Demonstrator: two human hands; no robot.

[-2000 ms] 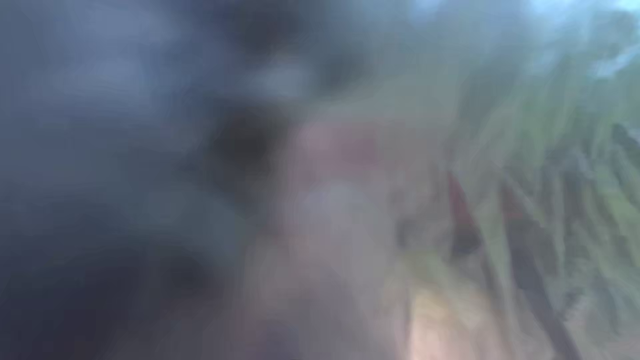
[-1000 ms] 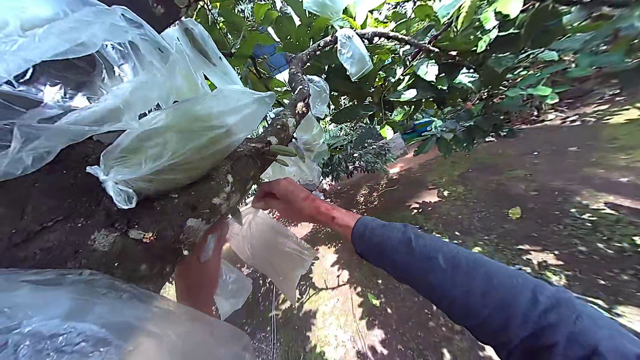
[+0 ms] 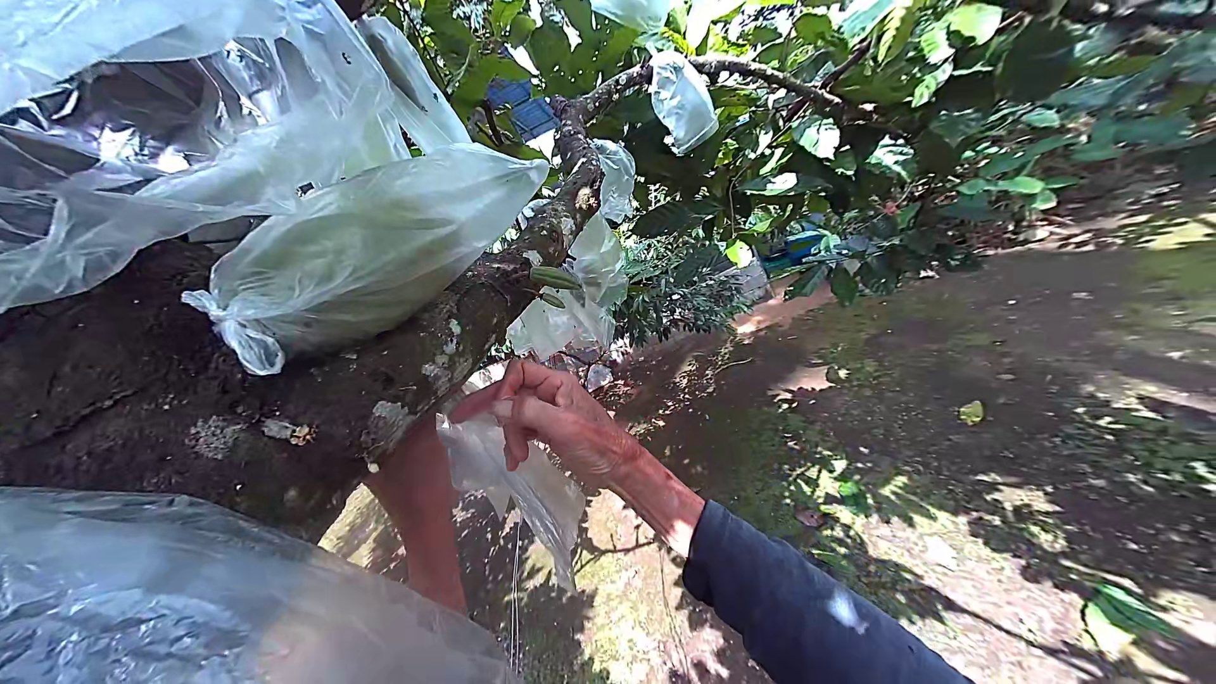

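My right hand (image 3: 560, 418) reaches in from the lower right in a dark blue sleeve, its fingers pinched at the top of a thin clear plastic bag (image 3: 532, 484) under the tree branch. My left hand (image 3: 475, 403) comes from below, behind the branch; its forearm shows, while most of the hand is hidden by the branch and the bag, with fingers meeting the right hand's. Above them, small green cacao pods (image 3: 556, 278) grow on the bark. A knotted clear plastic bag around a large pale green pod (image 3: 370, 256) lies against the upper side of the branch (image 3: 427, 361).
More clear plastic hangs at the upper left (image 3: 313, 114), and a large plastic sheet or bag (image 3: 190, 598) fills the lower left. Bagged pods (image 3: 684, 100) hang farther along the branch among green leaves. Sunlit ground (image 3: 912, 418) lies far below; thin strings (image 3: 516, 589) dangle under the hands.
The frame from two seconds ago is too blurred to compare. Since one second ago, my right hand has moved down and slightly right of the branch, still beside the hanging bag.
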